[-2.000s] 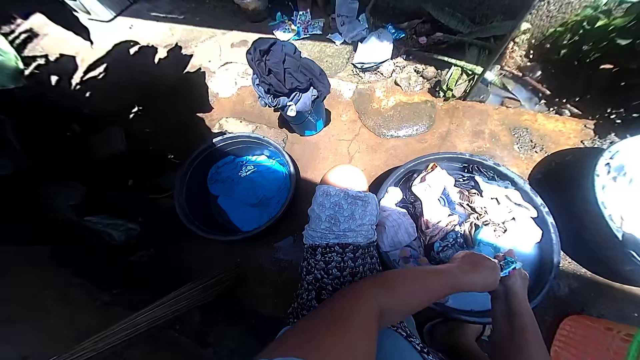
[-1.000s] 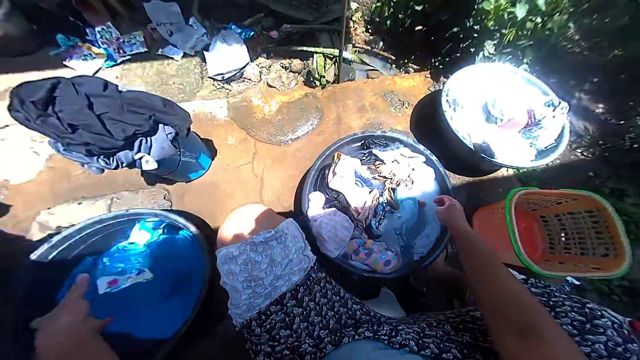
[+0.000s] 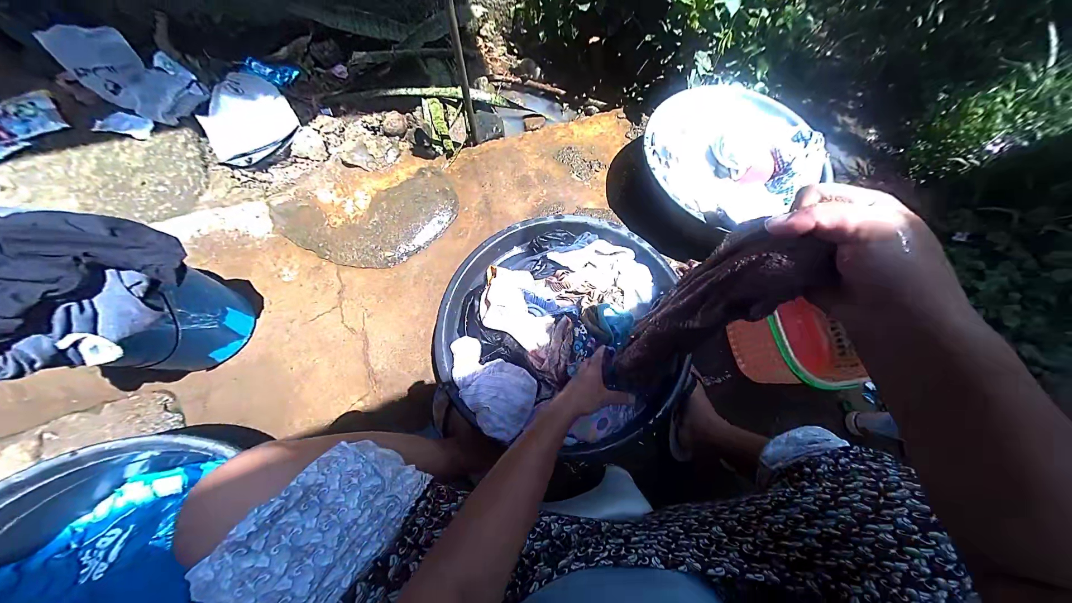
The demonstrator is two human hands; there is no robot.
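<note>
My right hand (image 3: 863, 239) is raised at the right, closed on one end of a wet dark brown cloth (image 3: 729, 289). The cloth slants down to the left into a round black basin (image 3: 448, 314). My left hand (image 3: 595, 387) is at the basin's near right part, against the cloth's lower end; whether its fingers grip it cannot be told. White, patterned and dark clothes (image 3: 519, 310) lie in water in the basin. Part of a teal cloth (image 3: 610, 322) shows beside the brown one.
A basin of blue cloth (image 3: 109, 519) stands at lower left. Dark clothes (image 3: 75, 268) hang over a blue bucket (image 3: 197, 322). A second basin (image 3: 653, 159) with pale clothes is at upper right, above an orange plastic basket (image 3: 754, 347). A flat stone (image 3: 377, 222) lies behind.
My left hand has moved from over the blue cloth's basin to the middle basin. My right hand has risen from that basin with the brown cloth. The view has shifted.
</note>
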